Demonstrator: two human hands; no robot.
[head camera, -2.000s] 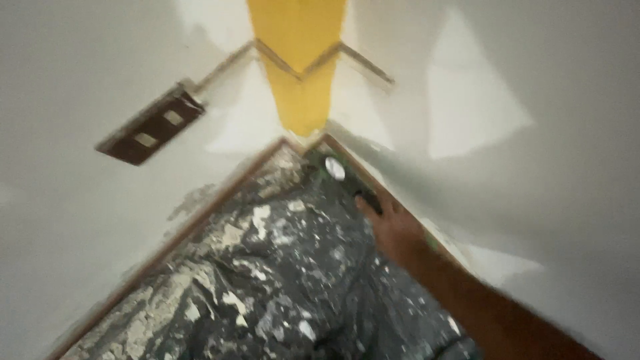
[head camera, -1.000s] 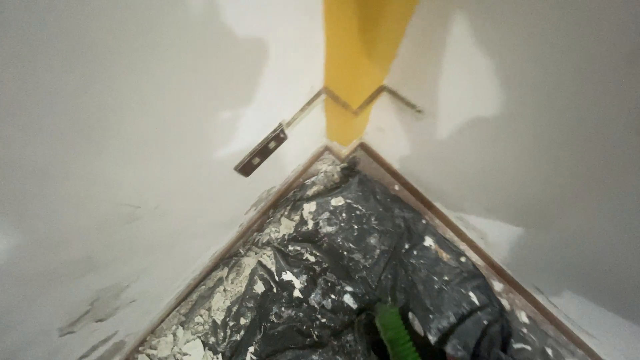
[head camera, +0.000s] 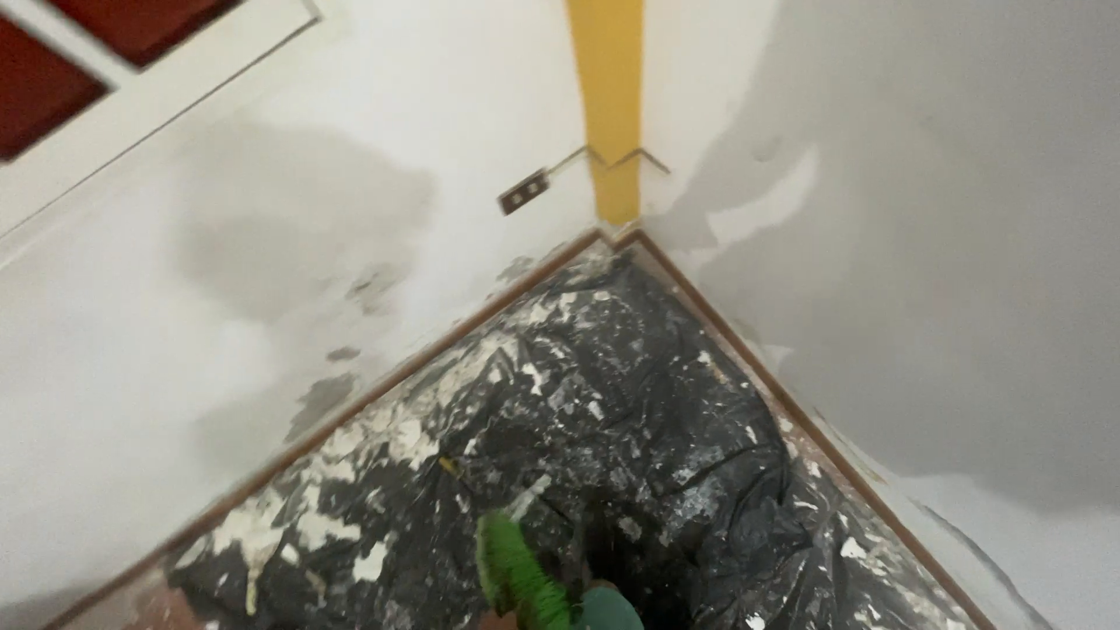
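Note:
At the bottom edge, blurred green bristles (head camera: 521, 569), apparently of a brush, show over black plastic sheeting (head camera: 630, 411). Beside them is a rounded grey-green thing (head camera: 608, 608) that I cannot identify. A small skin-coloured patch lies at the frame edge by the bristles; whether it is part of my right hand, and what that hand grips, cannot be told. My left hand is out of view. Pale flakes and paint-like splashes cover the sheeting, which fills the floor corner between two patchy white-and-grey walls (head camera: 919, 262).
A yellow strip (head camera: 617, 105) runs down the wall corner. Across it passes thin bent trim or conduit, leading to a brown electrical fitting (head camera: 523, 192) on the left. Brown-edged skirting (head camera: 437, 346) borders the floor. A white frame (head camera: 210, 79) with dark red panels stands upper left.
Two seconds ago my right hand held a dark tool near the floor corner; that arm has since withdrawn from there. Green bristles remain low in view. The view has shifted, bringing in the red-panelled frame.

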